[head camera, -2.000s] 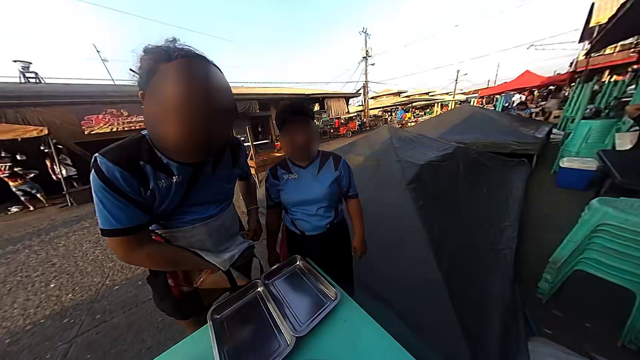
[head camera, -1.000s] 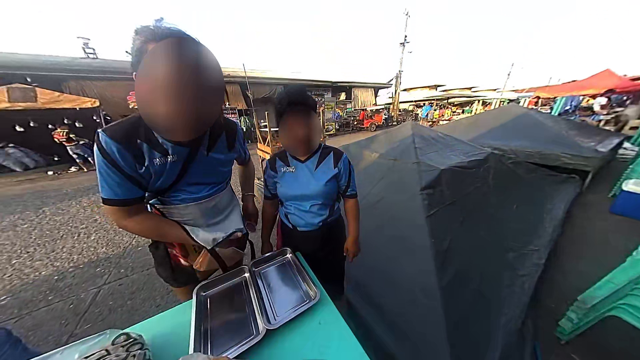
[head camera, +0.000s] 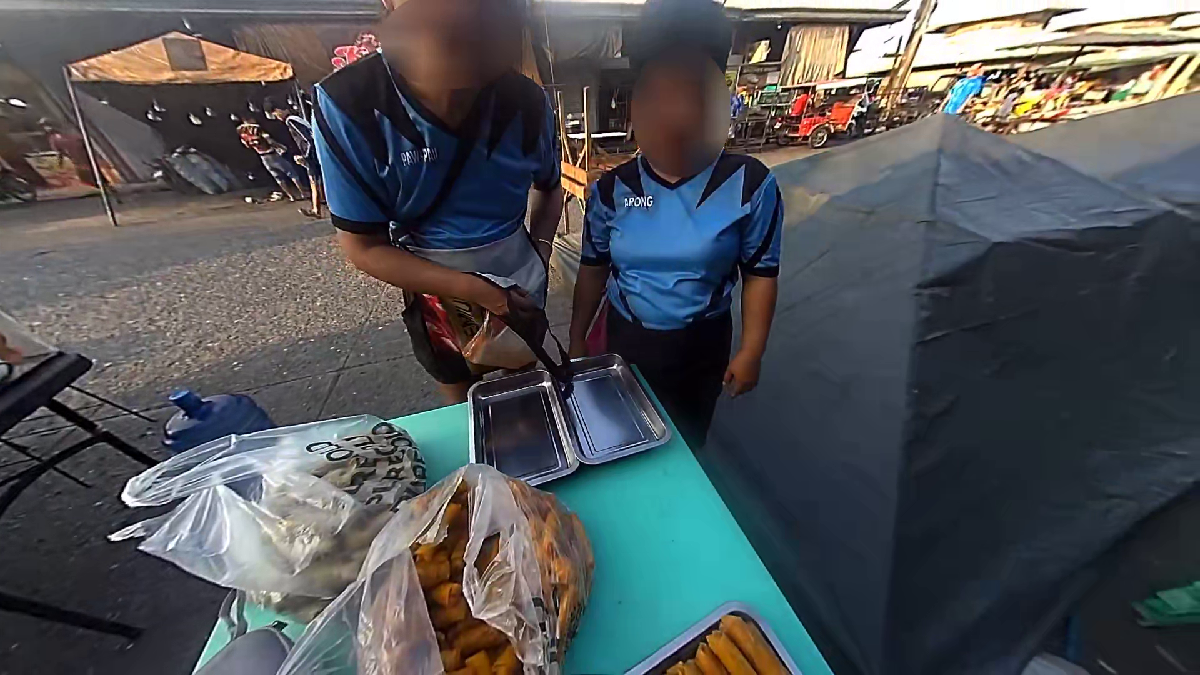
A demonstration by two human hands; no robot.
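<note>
Neither my left hand nor my right hand shows in the head view. Two rectangular metal trays, a left one and a right one, lie side by side at the far end of a teal table, with no food in them. Nearer to me, a clear plastic bag holds many orange-brown rolled snacks. Beside it on the left rests another plastic bag with pale contents and printing. A metal tray of long golden rolls is partly cut off by the bottom edge.
Two people in blue shirts, one at the left and one at the right, stand beyond the table; the left one holds a bag. A dark tarpaulin rises along the right. A blue water jug and a black folding table are at the left.
The view has tilted down and left, bringing the two food bags and the tray of rolls into fuller sight. Both people remain beyond the table, and the two trays still lie side by side.
</note>
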